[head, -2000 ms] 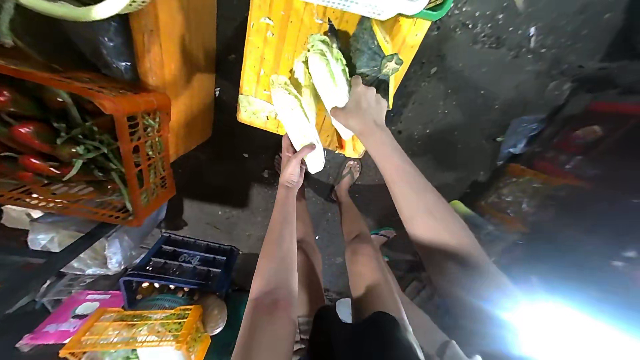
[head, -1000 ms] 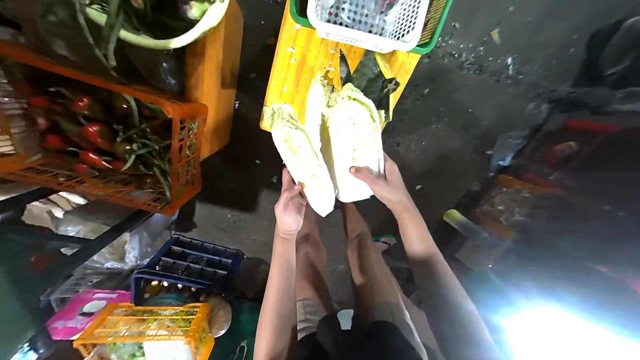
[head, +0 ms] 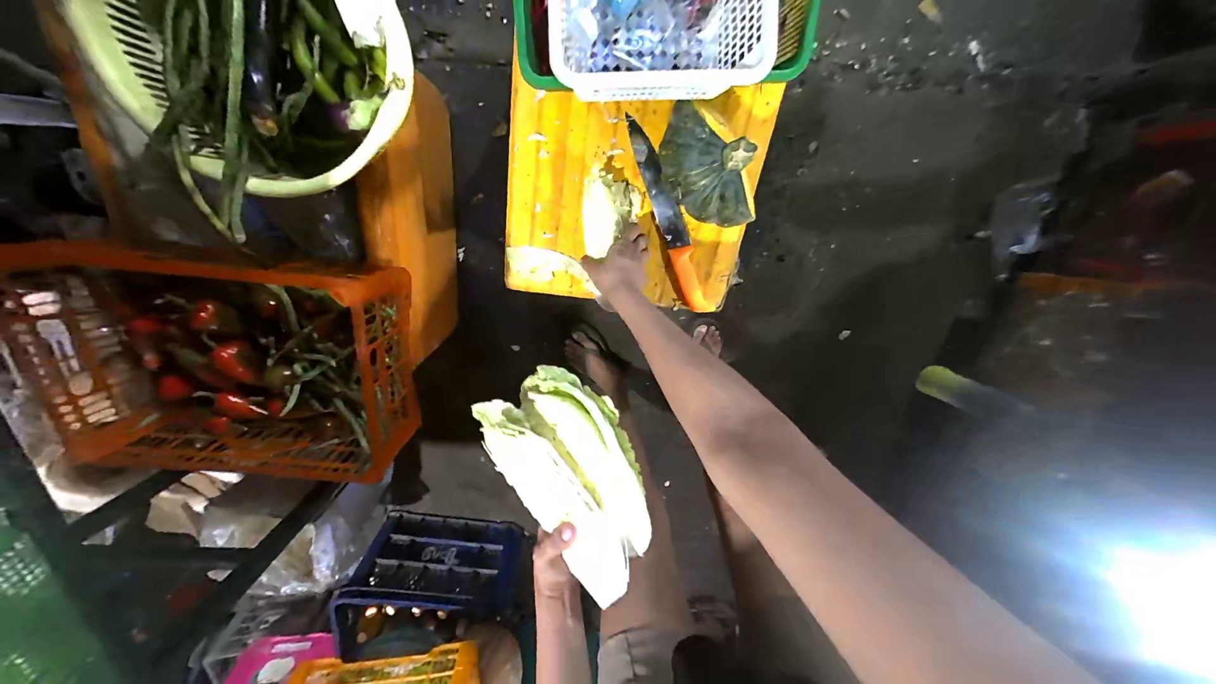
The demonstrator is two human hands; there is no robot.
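My left hand [head: 554, 562] grips napa cabbage pieces [head: 570, 465] by their white lower end, held low above my legs. My right hand [head: 622, 258] reaches to a further piece of napa cabbage [head: 606, 211] on the yellow slatted surface [head: 546, 180] and has hold of its near end. Just right of that piece lies a knife [head: 662, 195] with a dark blade and an orange handle. A dark green squash [head: 708, 171] with a pale stem rests beyond the knife.
A white basket [head: 655, 84] sits in a green one [head: 807, 43] at the far end. On the left are a pale basket [head: 389, 123] of eggplants and long beans and an orange crate [head: 389, 370] of red peppers. Blue crates [head: 446, 522] stand lower left.
My left hand has drawn the cabbage pieces back toward my body. My right hand has left them and moved forward to the piece on the yellow surface. The knife now shows fully.
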